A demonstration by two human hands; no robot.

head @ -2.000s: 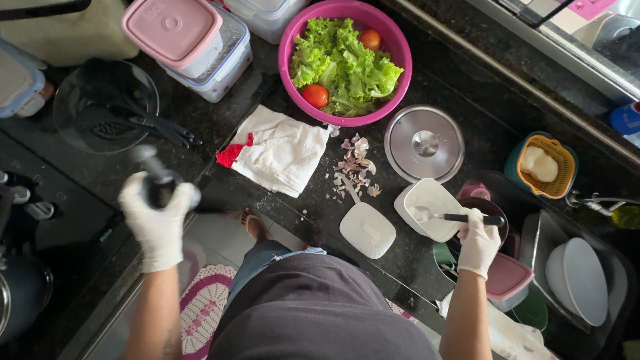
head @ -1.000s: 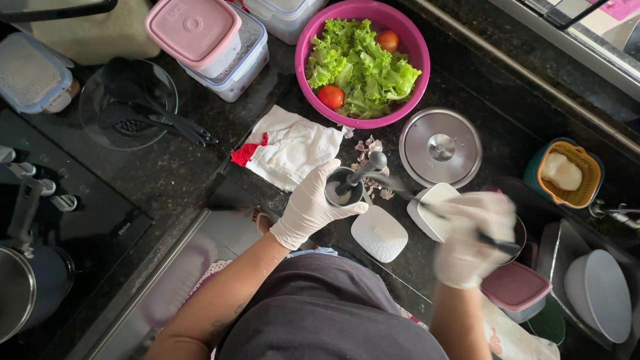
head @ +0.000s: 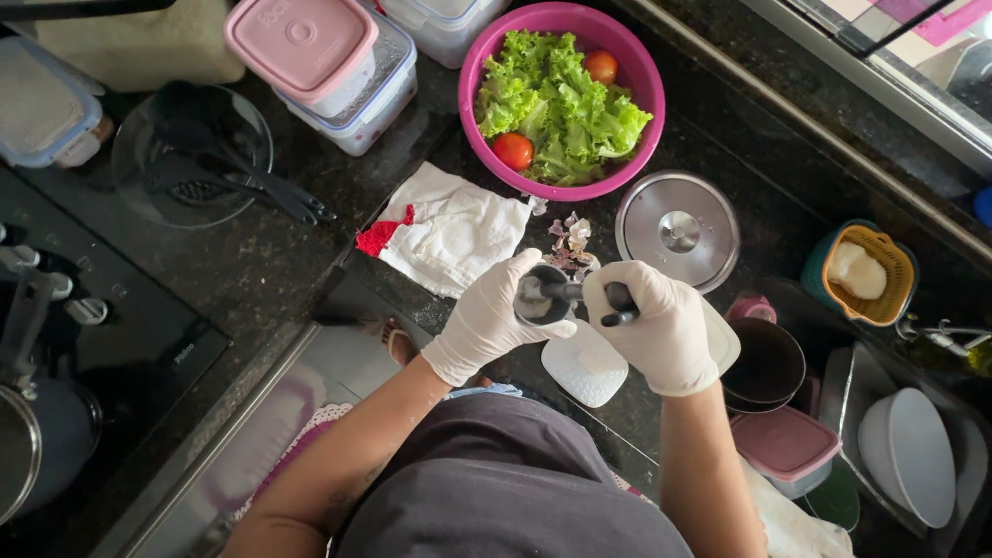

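Note:
My gloved left hand point(head: 492, 314) is wrapped around a small dark mortar point(head: 540, 308) with something whitish inside. In my gloved right hand point(head: 651, 325) is a dark pestle point(head: 564, 291), its end in the mortar; another black handle point(head: 620, 318) also shows at that hand. Below the hands lies a white textured lid point(head: 583, 368) on the counter. Partly hidden behind my right hand is a white container point(head: 721, 337). Onion or garlic peelings point(head: 570, 242) lie just beyond the mortar, beside a white cloth point(head: 457, 229) with a red edge.
A pink bowl point(head: 470, 116) holds lettuce and tomatoes. To its lower right lies a round metal lid point(head: 701, 260). Stacked plastic containers point(head: 341, 101) and a glass bowl point(head: 128, 182) with black utensils stand left; a cooktop point(head: 147, 333) is nearer. Right are a basket point(head: 891, 310) and a sink point(head: 849, 387) with dishes.
My left hand has come in from the left with the mortar. My right hand has moved from the white container to the mortar and now grips the pestle, whose end is inside it.

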